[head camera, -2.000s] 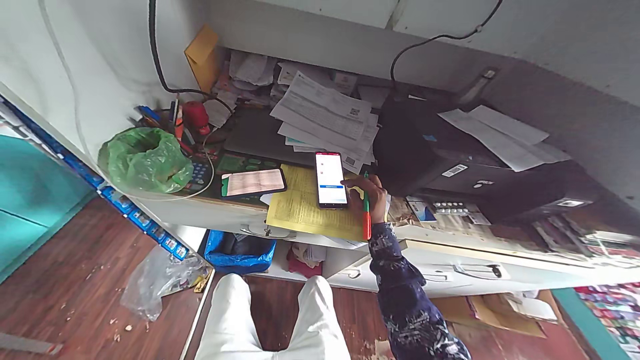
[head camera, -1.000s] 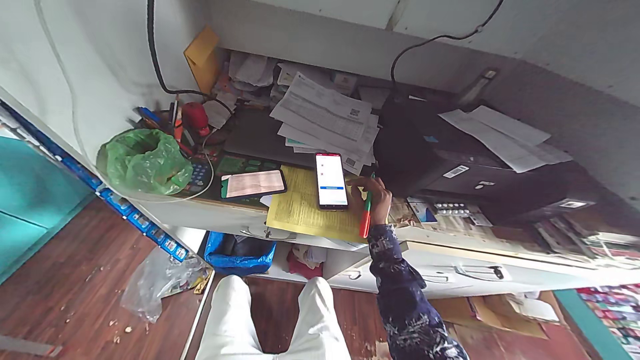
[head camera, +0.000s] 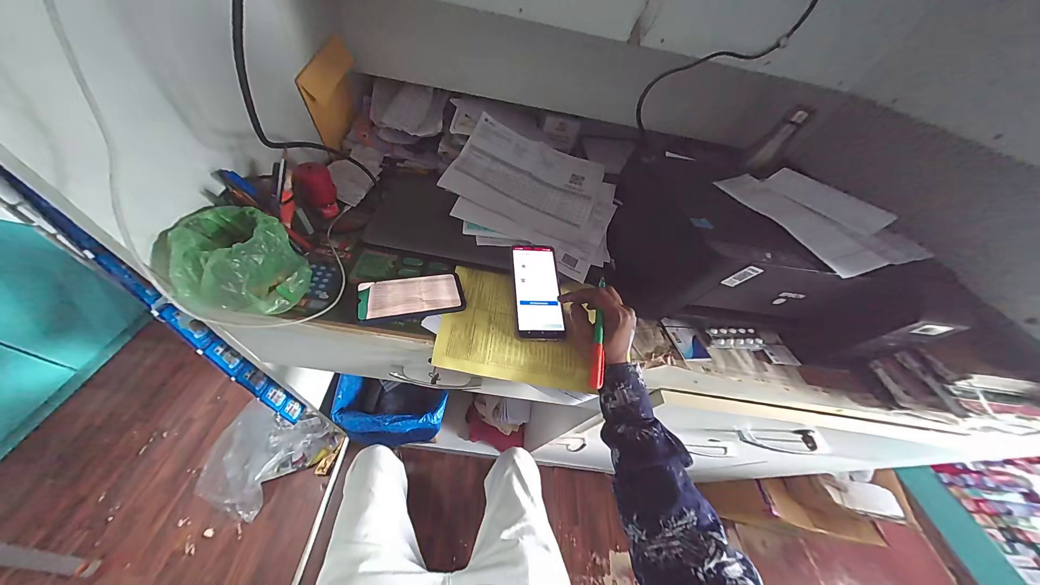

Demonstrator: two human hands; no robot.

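My right hand [head camera: 608, 318] holds a green and orange pen [head camera: 599, 345] against its palm, and one fingertip is at the right edge of a lit smartphone [head camera: 537, 280]. The smartphone lies screen up on a yellow printed sheet [head camera: 475, 341] at the counter's front edge. A second phone [head camera: 412, 297], its screen showing a pinkish page, lies flat to the left, partly over the sheet's edge. Behind them are several loose printed papers [head camera: 520, 175] on a dark flat surface. My left hand is out of view.
A green plastic bag [head camera: 236, 264] stands at the counter's left, before pens and a red object [head camera: 315, 188]. A black printer [head camera: 756, 252] with papers on top stands at the right. Below are a blue-lined bin [head camera: 390, 413] and drawer handles [head camera: 780, 440]. Cables hang above.
Two seconds ago my fingertip was over the lit smartphone's screen; one second ago it was drawn back to the right. Now it is again at the phone's right edge.
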